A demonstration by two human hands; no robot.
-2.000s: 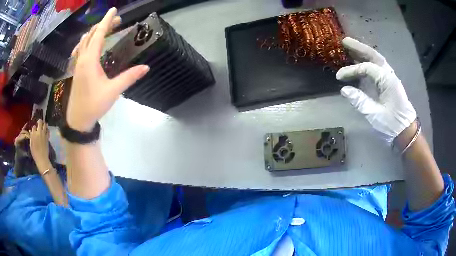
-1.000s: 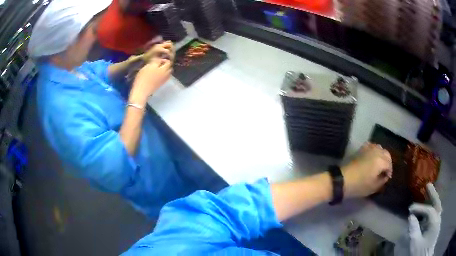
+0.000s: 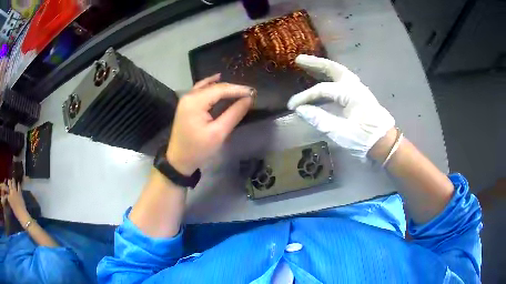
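Observation:
A fixture plate [image 3: 286, 171] with two round spoked openings lies flat near the bench's front edge. Behind it a black parts tray [image 3: 213, 58] holds a heap of copper coils [image 3: 283, 40] at its right rear. My left hand [image 3: 208, 119], bare with a black wristband, is over the tray's front left part. Its thumb and index fingertip pinch a tiny object, seemingly a coil. My right hand [image 3: 347, 108], in a white glove, is over the tray's right front side, fingers apart, with nothing seen in it.
A tall plate stack [image 3: 125, 105] stands tilted in view left of the tray. A neighbour's tray [image 3: 39, 150] with copper bits lies at the far left, beside a person's hands and blue sleeve. A purple device [image 3: 256, 8] is at the back edge, red bins behind.
The view has swung back from the neighbour toward the plate. My left hand now shows a pinch grip near the tray's front. My gloved hand stays by the tray's right side with fingers apart.

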